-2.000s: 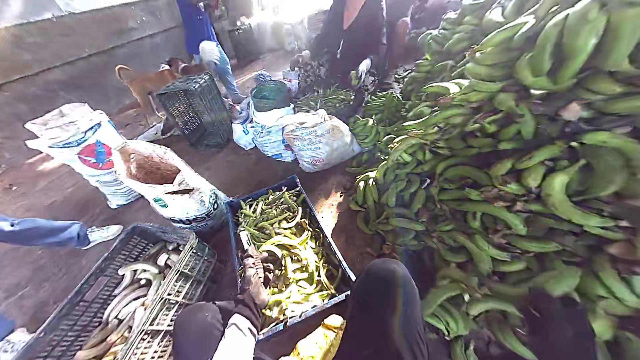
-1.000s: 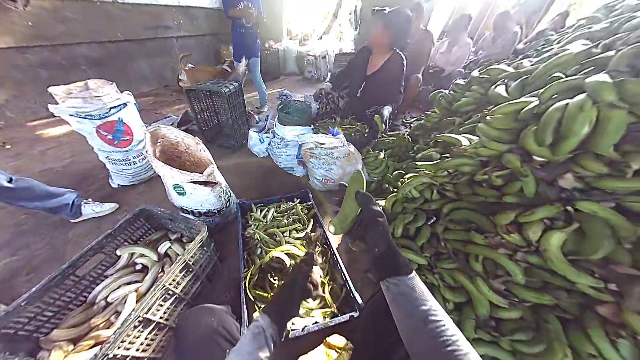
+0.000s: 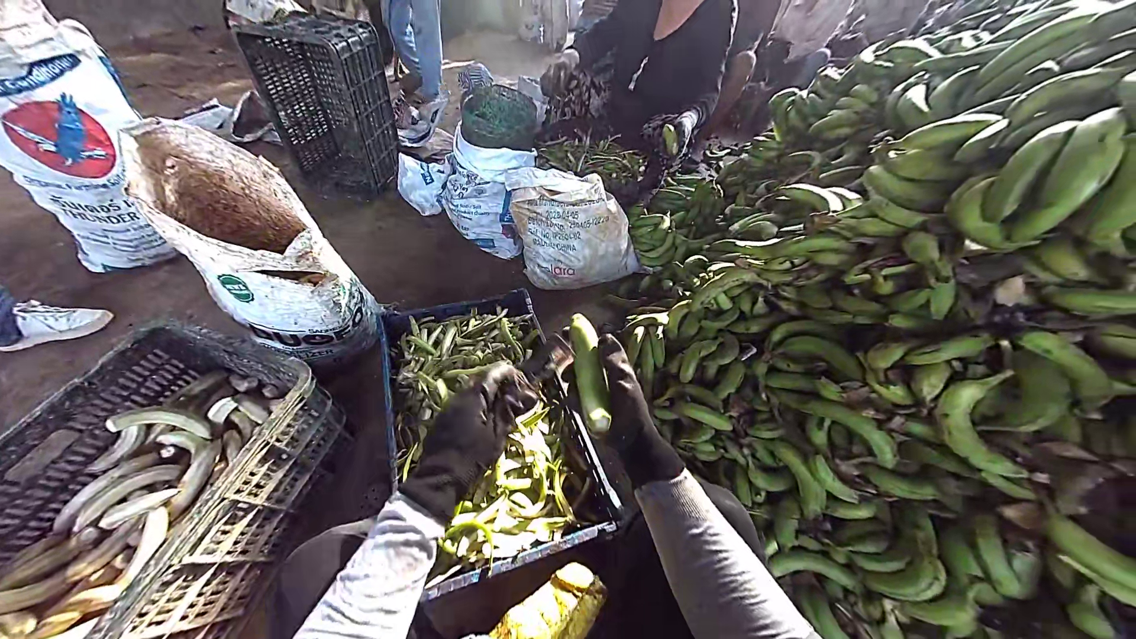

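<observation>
My right hand (image 3: 626,404), in a dark glove, holds a green plantain (image 3: 588,373) upright between thumb and fingers, over the right edge of a crate. The plantain's lower end looks pale. My left hand (image 3: 488,413), also gloved, is just left of it with bent fingers above the crate; whether it holds a small tool is too dark to tell. Below both hands the dark crate (image 3: 568,535) is filled with green and yellowish peels (image 3: 519,497). A large heap of green plantains (image 3: 852,390) rises at the right.
At lower left a slatted plastic crate (image 3: 240,497) holds peeled plantains (image 3: 133,488). Open white sacks (image 3: 302,293) stand behind it, and smaller bags (image 3: 577,235) beyond the peel crate. An upright black crate (image 3: 315,98) and a seated co-worker (image 3: 666,71) are farther back. A yellow object (image 3: 555,608) lies near me.
The plantain in my right hand has moved from above the crate's far right corner down toward its right edge. My left hand has risen from low over the peels toward it. The view has tilted down.
</observation>
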